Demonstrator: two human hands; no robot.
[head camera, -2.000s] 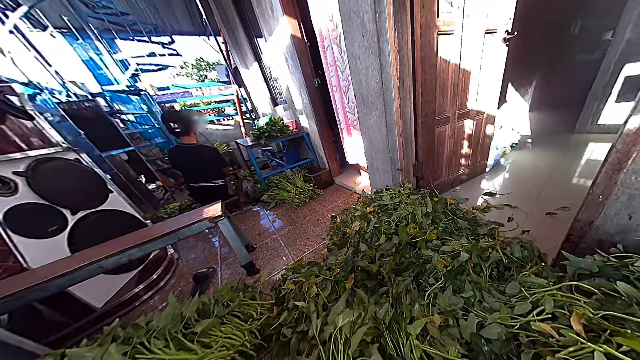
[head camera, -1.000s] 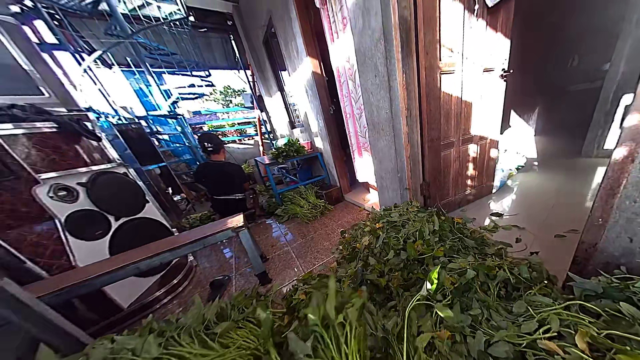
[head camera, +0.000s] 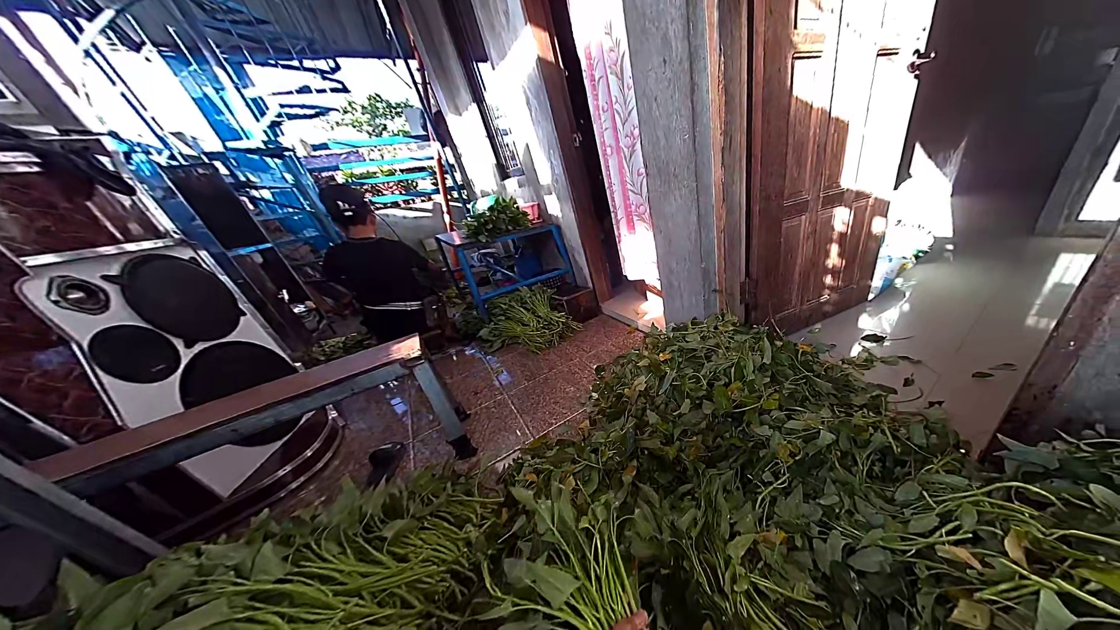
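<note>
A small part of my left hand (head camera: 632, 620) shows at the bottom edge, its digit closed around the stems of a bunch of leafy greens (head camera: 591, 564). The bunch's leaves fan up and to the left. The rest of this hand is cut off by the frame. Around it lie more greens: a layer of long stems (head camera: 367, 560) at the lower left and a large leafy heap (head camera: 726, 429) to the right. My right hand is out of view.
A metal-framed bench (head camera: 262, 394) crosses the left side before a loudspeaker cabinet (head camera: 52, 306). Beyond, a person in black (head camera: 372, 271) sits facing away near a blue metal table (head camera: 516, 284) and greens on the tiles (head camera: 529, 319). A wooden door (head camera: 809, 175) stands at right.
One second ago a single stem stood up above the heap and no hand showed; now a held bunch and a digit show at the bottom. The person in black stays by the blue table.
</note>
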